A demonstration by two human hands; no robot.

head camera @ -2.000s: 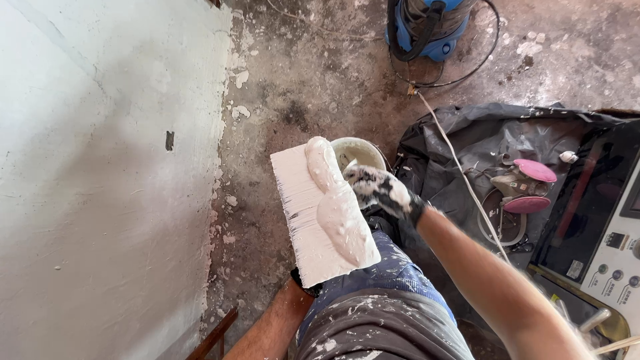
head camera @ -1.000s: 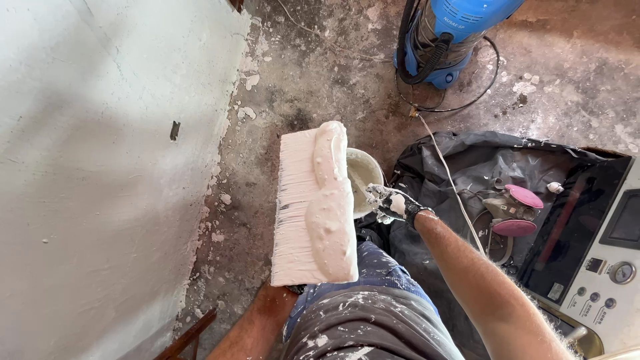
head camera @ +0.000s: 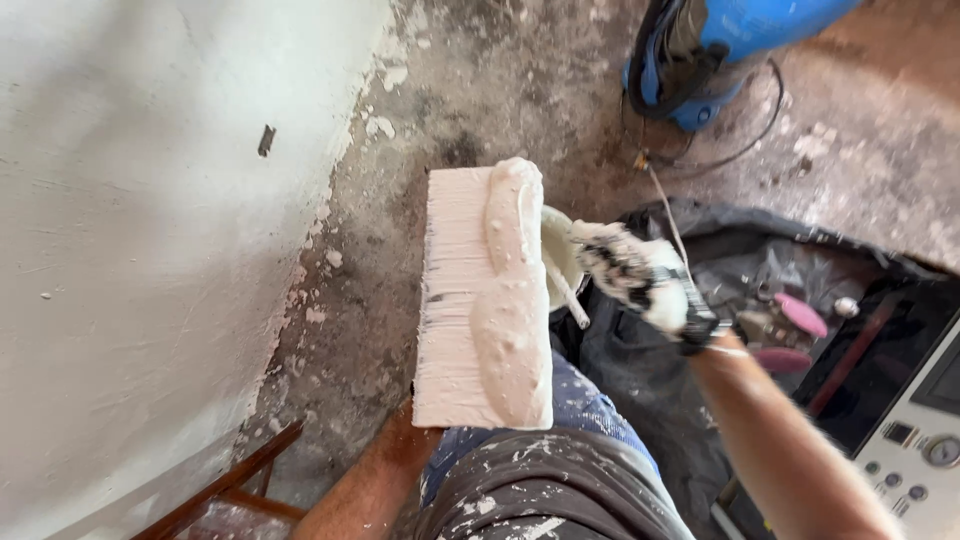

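Observation:
A wide flat plate, like a plasterer's hawk or wide blade, is coated in white compound, with a thick lumpy ridge of compound along its right side. My left hand holds it from beneath and is almost wholly hidden; only the forearm shows. Behind the plate's right edge stands a pale bucket, partly hidden, with a whitish stick leaning at its rim. My right hand, in a black glove smeared with compound, is just right of the bucket. Its fingers look bent, and whether they grip anything is unclear.
A pale wall runs along the left. Above right stands a blue vacuum cleaner with a hose and cord. Black plastic sheeting lies at right with a respirator with pink filters and a machine panel. A wooden frame is at lower left.
Between the first frame and now, the coated plate has turned more upright in view. My right hand has moved away from the bucket's opening to its right side.

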